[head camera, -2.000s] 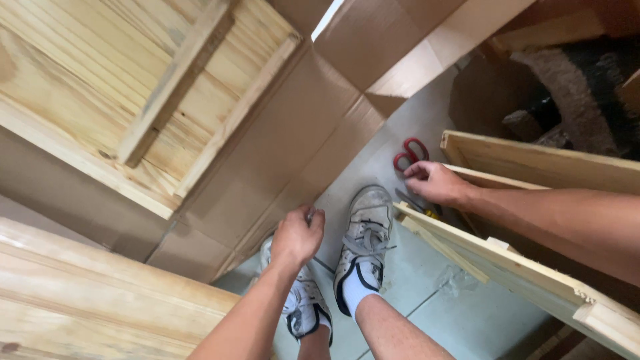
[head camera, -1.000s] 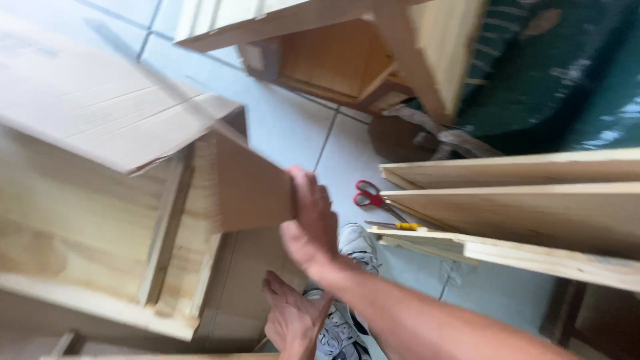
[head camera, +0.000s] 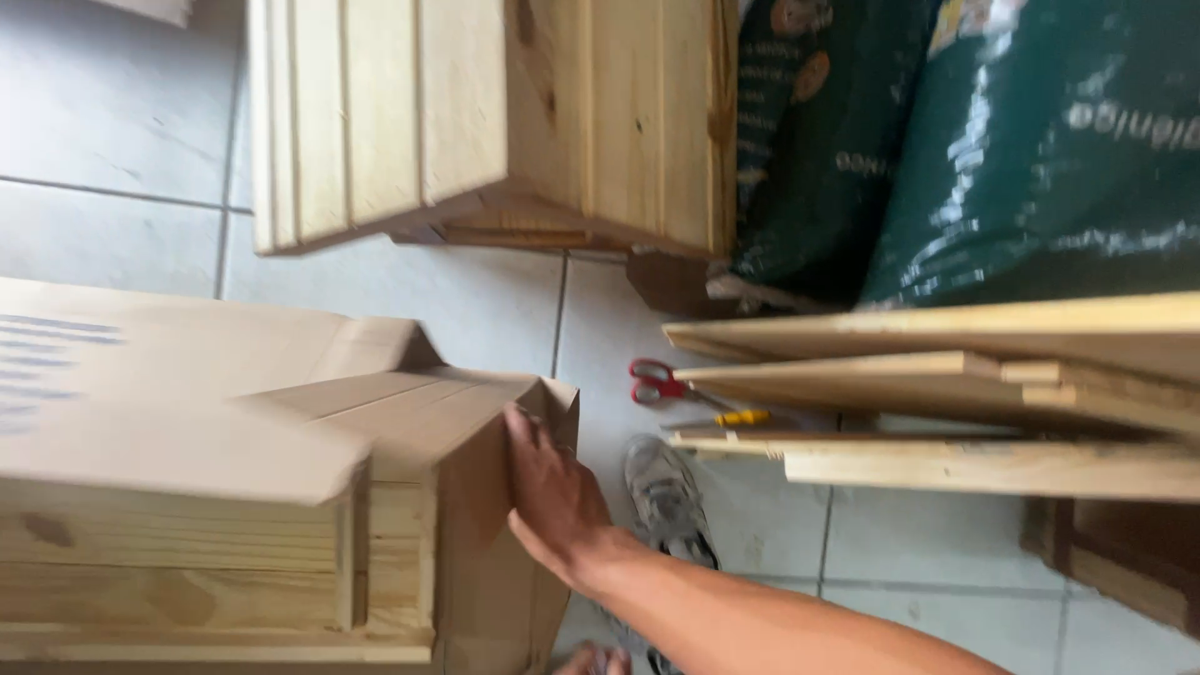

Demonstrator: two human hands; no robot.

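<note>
My right hand (head camera: pixel 561 502) lies with its fingers against the folded end of a brown cardboard sheet (head camera: pixel 487 534), its thumb spread from the fingers. At the bottom edge only the fingertips of my left hand (head camera: pixel 597 659) show; what they touch is hidden. The cardboard's upper flap (head camera: pixel 169 403), blurred and bearing print, partly covers a pine panel with battens (head camera: pixel 187 562). Right of my right hand are red-handled scissors (head camera: pixel 653 382) and a yellow-handled tool (head camera: pixel 741 417), both on the tiles.
Several wooden boards (head camera: pixel 937 464) stand on edge at the right. A slatted pine piece (head camera: pixel 459 112) is at the top, beside green plastic sacks (head camera: pixel 1022 178). My sneaker (head camera: pixel 666 497) rests on the tiled floor (head camera: pixel 450 300) near the boards. A brown wooden piece (head camera: pixel 1116 553) is at lower right.
My right hand has left the scissors' side and moved to the cardboard. The cardboard, flat beneath the pine panel earlier, is now folded up and partly over it. The view has shifted greatly.
</note>
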